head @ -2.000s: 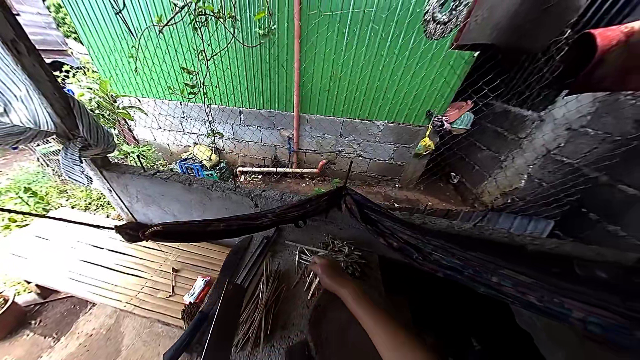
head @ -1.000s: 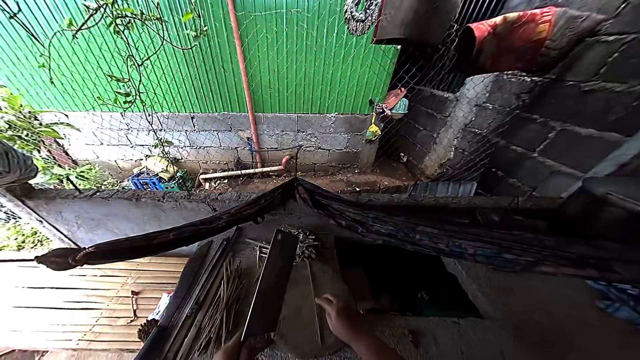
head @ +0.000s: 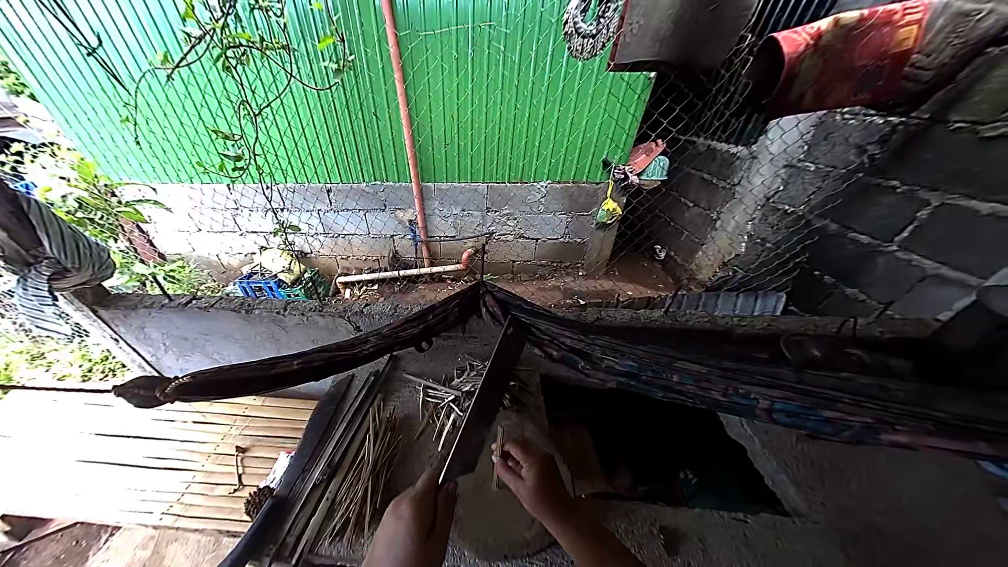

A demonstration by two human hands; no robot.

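Observation:
My left hand (head: 417,516) grips the handle end of a long, broad-bladed knife (head: 490,400), its dark blade pointing up and away. To its right, my right hand (head: 529,476) pinches a thin, short stick (head: 498,457) that stands over a round wooden block (head: 500,520). Beyond the block lies a loose pile of short cut sticks (head: 457,394), partly behind the blade. A bundle of long thin sticks (head: 366,468) rests left of my left hand, beside longer dark strips (head: 323,472).
A bunched dark cloth (head: 315,370) hangs across the view just beyond the blade. At the left is a bamboo slat platform (head: 150,457). A dark opening (head: 661,449) lies to the right. A low concrete wall (head: 236,331) and wire mesh stand beyond.
The knife shows in my left hand one second ago and now; two seconds ago it is not seen held there. My right hand has gone from the stick pile to the block.

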